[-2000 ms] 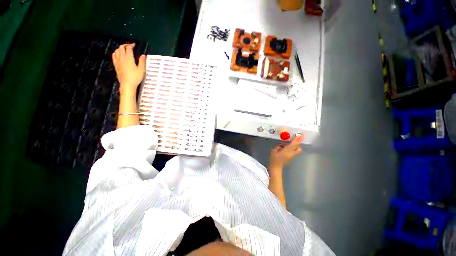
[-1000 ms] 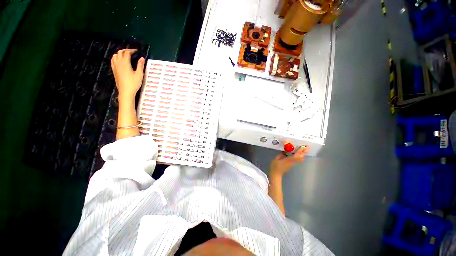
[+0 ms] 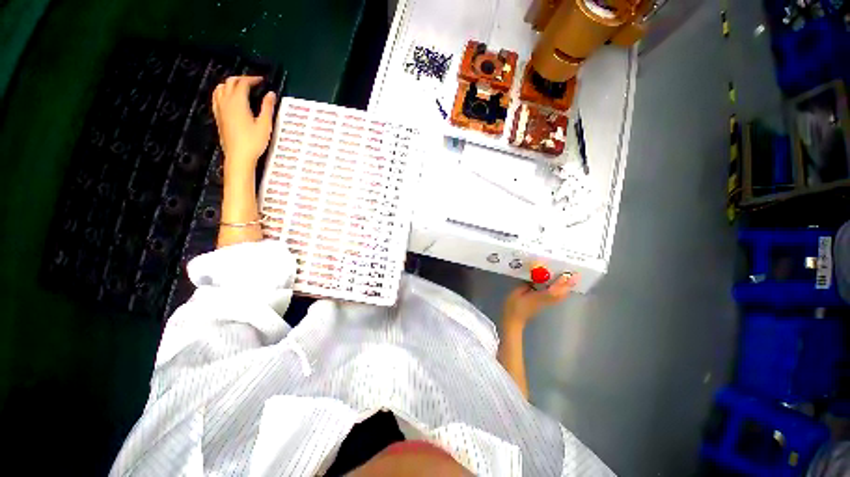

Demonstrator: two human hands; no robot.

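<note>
My left hand [image 3: 244, 121] lies at the right edge of the black blister tray [image 3: 140, 177], thumb and fingers around a dark spot; whether it holds a component I cannot tell. My right hand [image 3: 538, 298] is at the machine's front edge, a fingertip at the button beside the red emergency stop [image 3: 541, 274]; the button is covered. The brass-coloured press head [image 3: 567, 42] is down over the back right fixture nest [image 3: 548, 88]. Another orange-brown nest [image 3: 481, 104] holds a black part. The white parts tray [image 3: 337, 200] with reddish slivers sits between bench and machine.
A pile of small black parts [image 3: 429, 62] lies left of the nests. Dark tweezers [image 3: 582, 142] lie right of them. A crumpled whitish clump [image 3: 570, 193] is on the machine's table [image 3: 424, 200]. Blue bins [image 3: 788, 340] stand on the floor at right.
The brass-coloured press head has come into view and down over the back right nest, which was uncovered two seconds ago. The view has shifted slightly. Both hands keep about the same places.
</note>
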